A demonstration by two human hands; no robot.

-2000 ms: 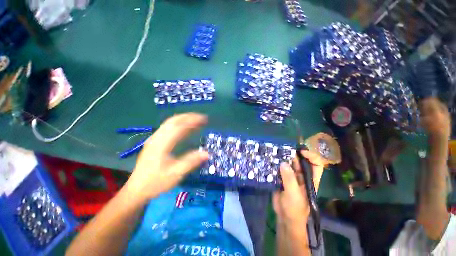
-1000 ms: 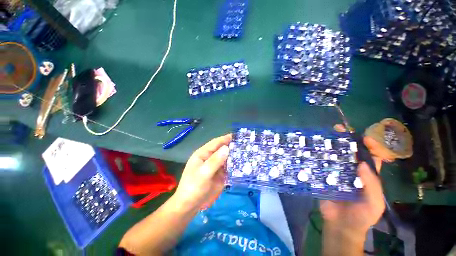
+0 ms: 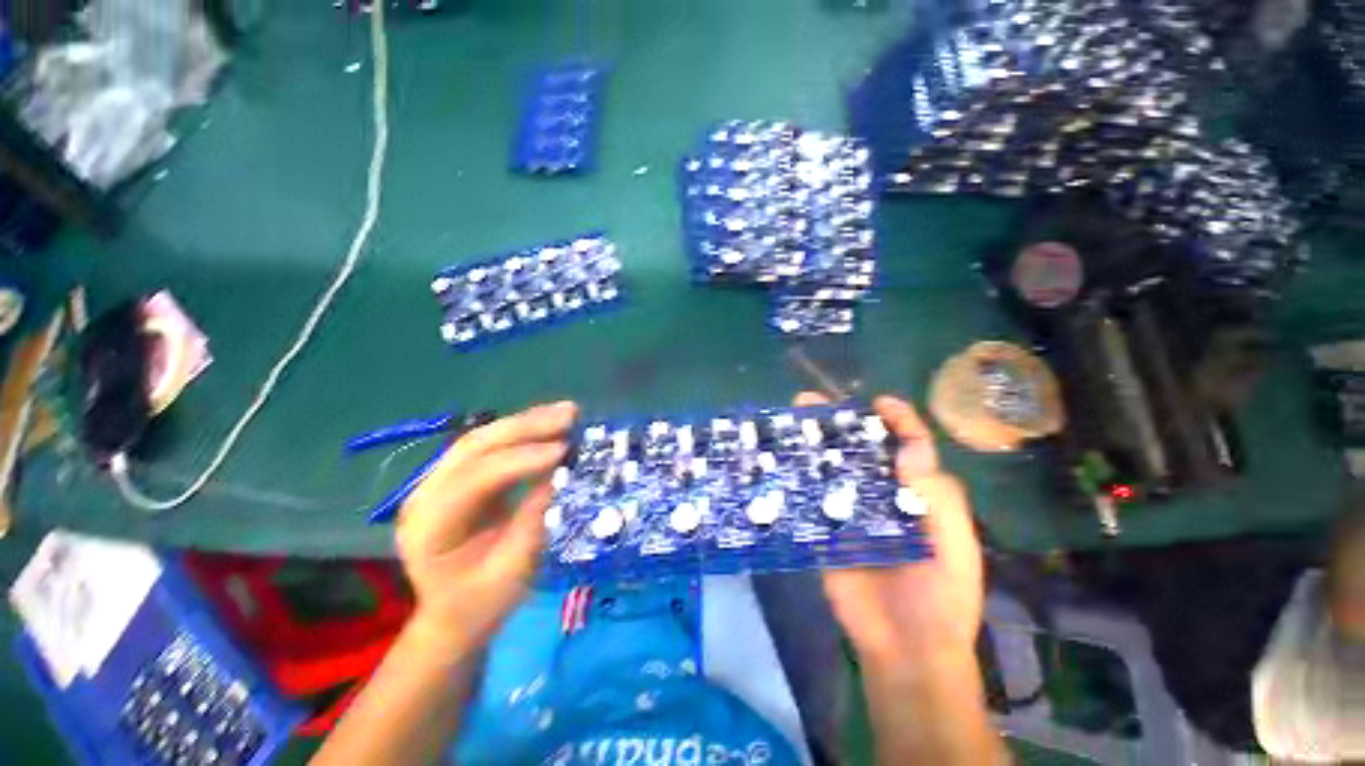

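A blue circuit board panel (image 3: 734, 494) is held level above the bench's front edge, component side up, with a row of white round parts along its near side. My left hand (image 3: 487, 524) grips its left end between thumb and fingers. My right hand (image 3: 913, 554) holds its right end from below and the side. A thin rod, likely the soldering iron (image 3: 823, 374), shows beyond the fingers of my right hand; its handle is hidden. Blue-handled cutters (image 3: 407, 461) lie left of the board, partly behind my left hand.
One panel (image 3: 529, 289), another blue panel (image 3: 559, 117) and a board stack (image 3: 782, 210) lie beyond. A larger pile (image 3: 1078, 105) is far right. The round tan dish (image 3: 996, 395) is right. A white cable (image 3: 322, 307) crosses left. A blue bin (image 3: 270, 718) and person's arm (image 3: 1317, 673) flank below.
My left hand, apart from the panel two seconds ago, now grips its left end. Since one second ago the view has shifted, and the panel appears lower and further left. The other person's arm has moved lower.
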